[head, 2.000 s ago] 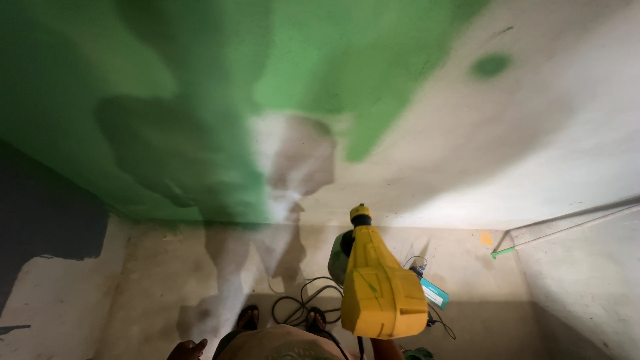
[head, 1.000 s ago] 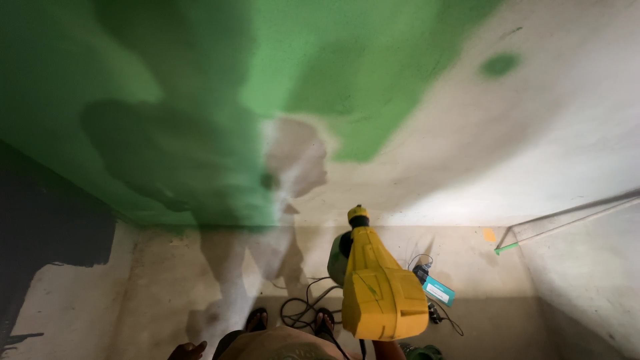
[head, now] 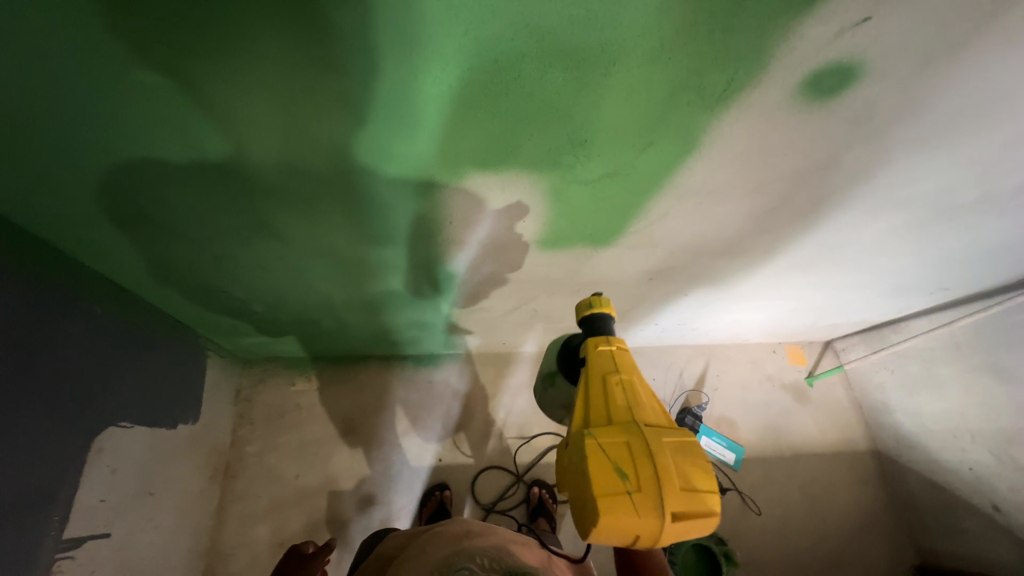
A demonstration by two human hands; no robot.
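A yellow electric paint sprayer (head: 640, 472) points its nozzle at the wall, its paint cup (head: 556, 380) hanging at the left side. My right hand (head: 642, 560) is below the sprayer body, mostly hidden by it; the forearm comes up to its underside, and the sprayer is held there. At the bottom left my left hand (head: 306, 558) hangs low beside my body, its fingers partly cut off by the frame edge, with no object seen in it. Ahead, the wall carries wet-looking green paint (head: 512, 96) beside a bare whitish area (head: 880, 192).
A black cable (head: 512, 480) lies coiled around my sandalled feet. At the right on the floor are a teal box (head: 720, 446), a black plug or adapter (head: 690, 418) and a green bucket (head: 704, 556). A dark grey painted wall (head: 96, 336) stands left; a thin bar (head: 920, 320) slants at right.
The green patch right of the shadow reaches lower on the wall than two seconds ago. The sprayer stays in nearly the same place in view, and my left hand remains low.
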